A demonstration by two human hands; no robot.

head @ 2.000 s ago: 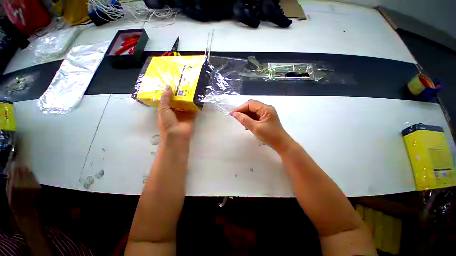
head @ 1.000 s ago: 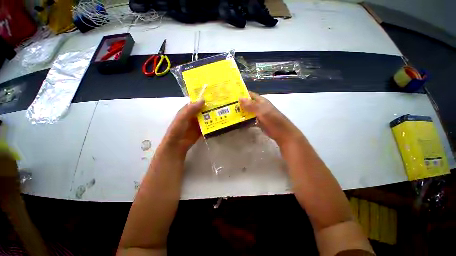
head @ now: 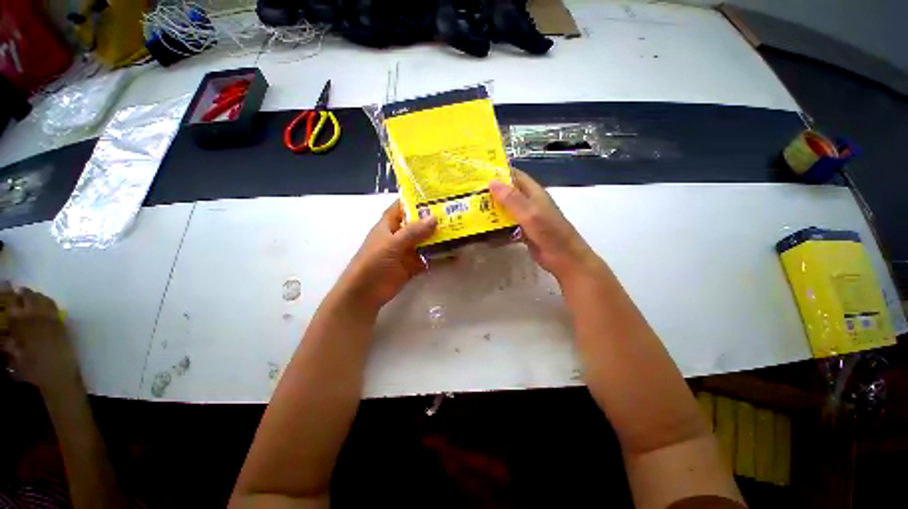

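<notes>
A yellow retail box [head: 448,149] with black edges and a barcode near its lower end is inside a clear poly bag. It is held up above the front edge of the black band. My left hand [head: 390,254] grips its lower left corner with the thumb on the face. My right hand [head: 533,219] grips its lower right side, thumb also on the face. Loose clear film [head: 478,283] hangs from the box's near end over the white table. The fingers behind the box are hidden.
A bagged box [head: 838,293] lies at the right edge. Scissors [head: 314,129], a small black tray [head: 227,104] of red items and a sheet of clear bags [head: 117,179] lie left. A tape roll [head: 811,154] stands right. Another person's hand [head: 35,333] is far left. Yellow boxes [head: 747,437] show below the bench.
The bagged box was level in my left hand; it was turned upright between both hands, then raised slightly away from me and rightward. The other person's hand has moved at the left edge.
</notes>
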